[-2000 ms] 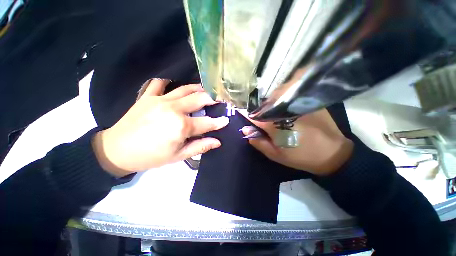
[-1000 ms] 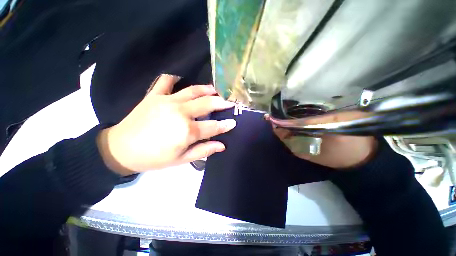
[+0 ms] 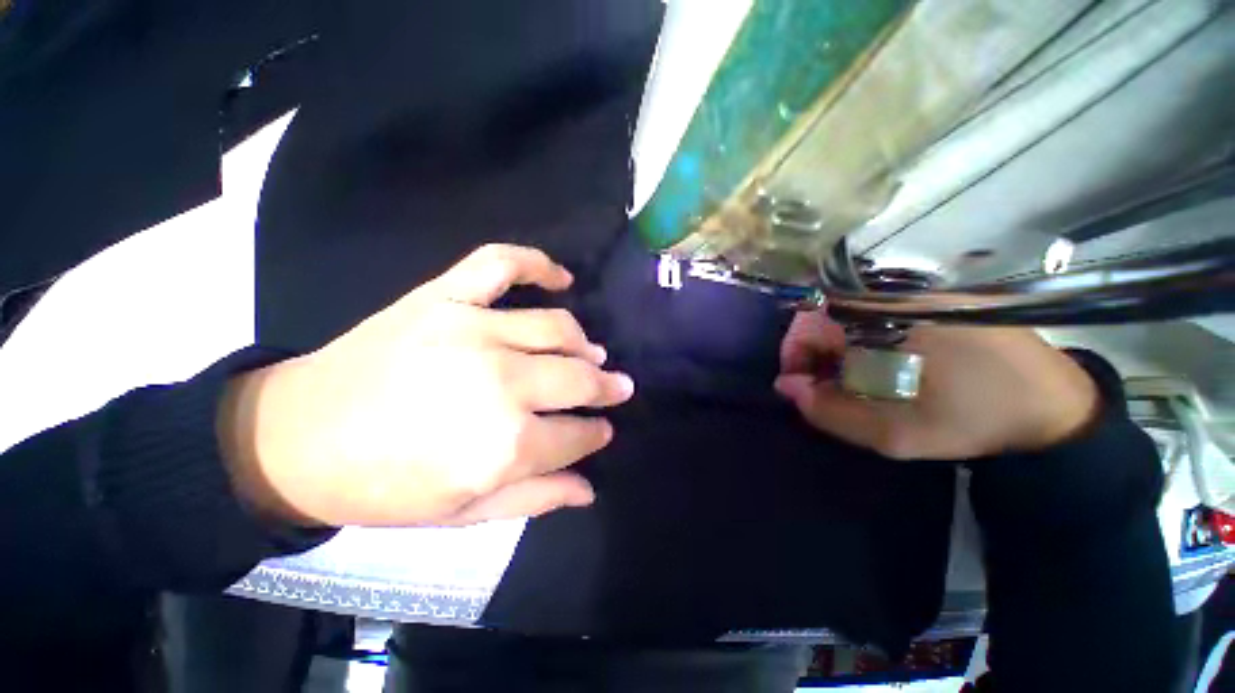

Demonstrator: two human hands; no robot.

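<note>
A black garment panel (image 3: 704,515) lies over the table below the machine and hangs over its front edge. The presser foot (image 3: 669,272) shows as a small shiny part at the lower tip of the machine head (image 3: 935,149). My left hand (image 3: 447,399) lies flat on the cloth left of the foot, fingers apart, holding nothing. My right hand (image 3: 935,393) is right of the foot, partly behind the machine's chrome parts. Its thumb and finger are bent near the cloth; whether they grip anything cannot be told.
More black cloth (image 3: 109,122) lies at the upper left. The pale ruler tape (image 3: 366,596) runs along the table's front edge. The machine head fills the upper right. Blurred metal items (image 3: 1167,410) lie at the right.
The cloth has shifted and now covers more of the table's front. My left hand has moved slightly down and off the foot. My right hand and the machine appear further right in view.
</note>
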